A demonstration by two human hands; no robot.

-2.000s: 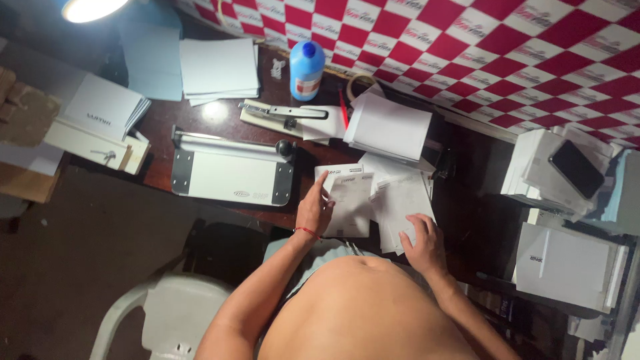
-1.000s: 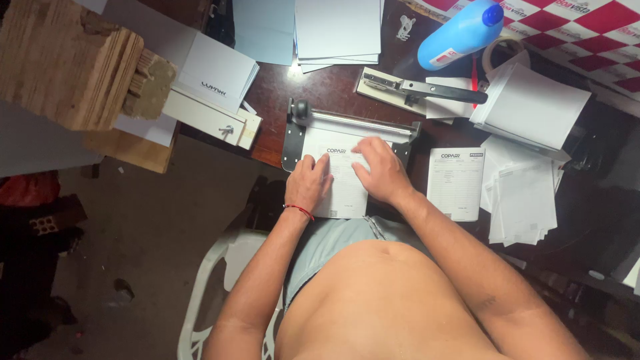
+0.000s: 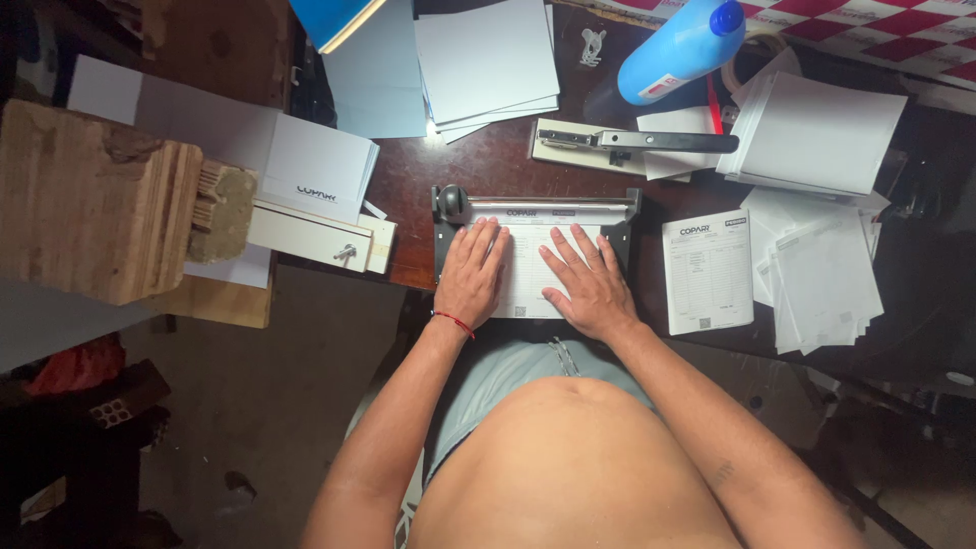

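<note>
A printed form (image 3: 526, 274) lies on a rotary paper trimmer (image 3: 629, 221), its top edge under the trimmer's rail. My left hand (image 3: 474, 271) rests flat on the sheet's left side, fingers reaching toward the rail. On the right side my right hand (image 3: 587, 282) presses down with its fingers spread. The trimmer's dark cutting head (image 3: 452, 200) sits at the left end of the rail. Right of the trimmer, a printed form pad (image 3: 707, 274) lies on the dark table. Whether the sheet under my hands is single or several layers, I cannot tell.
Behind the trimmer is a long-arm stapler (image 3: 633, 142), with a blue bottle (image 3: 679, 53) beyond. Paper stacks lie at the back (image 3: 488, 61) and right (image 3: 823, 130), and loose sheets (image 3: 827, 282) at right. A wooden block (image 3: 91, 206) and a white drawer-like piece (image 3: 309, 236) stand left.
Two seconds ago both hands held papers to the right of the trimmer. One second ago the form was on the trimmer; since then my right hand has flattened and spread on it.
</note>
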